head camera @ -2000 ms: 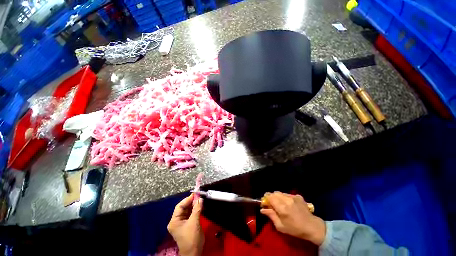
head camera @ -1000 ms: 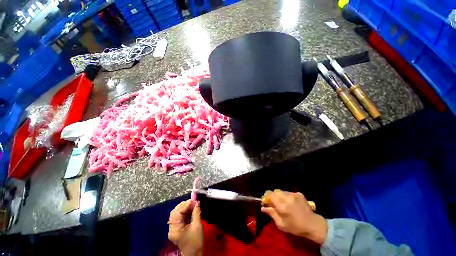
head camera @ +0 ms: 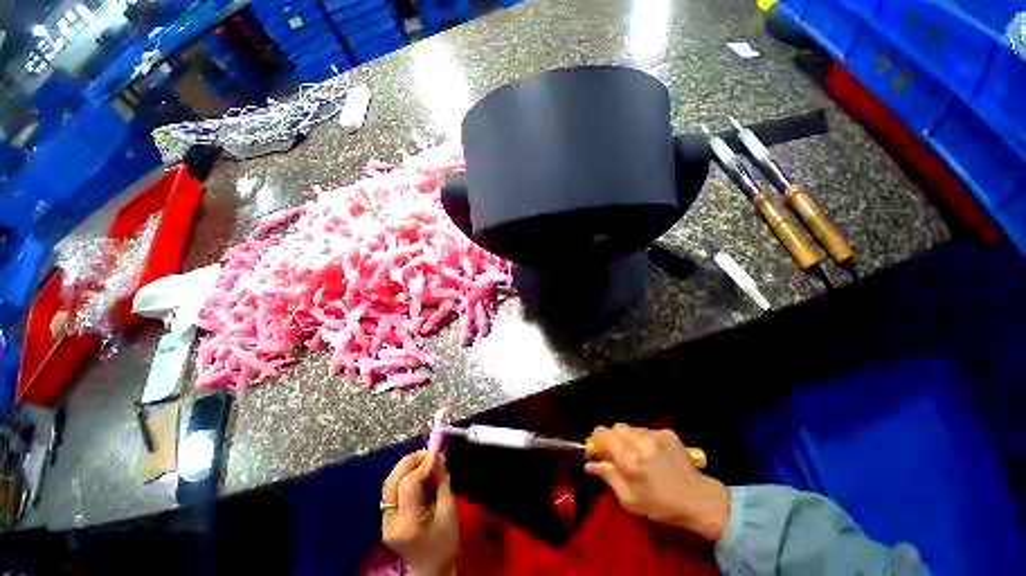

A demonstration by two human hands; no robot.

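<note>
My left hand [head camera: 419, 506], with a ring on one finger, holds a slim pink moulded part [head camera: 437, 433] upright in its fingertips below the bench edge. My right hand [head camera: 653, 475] grips the wooden handle of an iron-type tool [head camera: 503, 438]. The tool points left, and its thin tip is at the pink part; I cannot tell if they touch. A large loose heap of pink parts [head camera: 349, 270] lies on the bench beyond my left hand.
A black fan [head camera: 568, 152] stands mid-bench. Right of it lie a small whitish tool [head camera: 740, 279] and two spare irons [head camera: 790, 225]. A black phone [head camera: 204, 441], a cardboard piece [head camera: 160, 439] and a red tray [head camera: 169, 242] are at left. Blue crates [head camera: 900, 79] stand right.
My left hand has turned slightly, and its ring now shows. The pink part has shifted a little in the fingertips. The view has moved slightly, while my right hand keeps its grip on the tool.
</note>
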